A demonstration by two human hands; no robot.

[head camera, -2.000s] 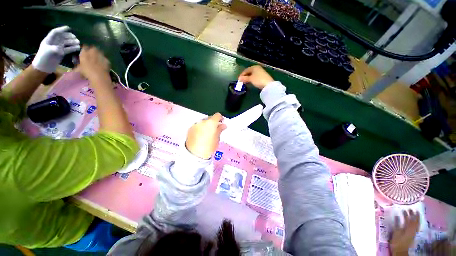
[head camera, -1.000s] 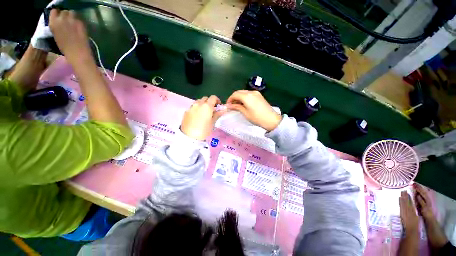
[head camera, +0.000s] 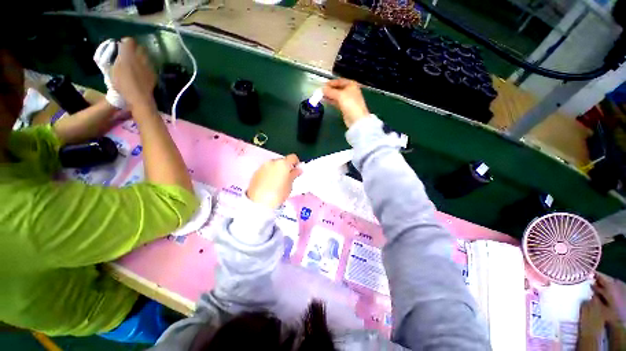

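My right hand [head camera: 345, 98] reaches over the green conveyor belt [head camera: 281, 136] and pinches a small white sticker [head camera: 316, 97] at the top of an upright black cylinder [head camera: 310, 123]. The sticker looks tilted, touching or just above the cylinder's top. My left hand [head camera: 272, 181] is over the front edge of the belt and holds a white backing strip [head camera: 321, 171] that stretches to the right, partly behind my right sleeve. Another black cylinder [head camera: 245, 101] without a white patch stands to the left. A cylinder with a white patch [head camera: 471, 177] is to the right.
A neighbour in a green top [head camera: 89, 226] works at left, with a white cable [head camera: 190, 68] hanging near. A pink fan [head camera: 561, 248] and a white label stack [head camera: 495, 295] are at right. Another person's hands [head camera: 600, 308] show at the right edge. A black parts tray [head camera: 419, 68] lies beyond the belt.
My right hand has moved from beside my left hand out to a cylinder over the belt, now with a sticker. The labelled cylinders have shifted right. The neighbour's hands have moved.
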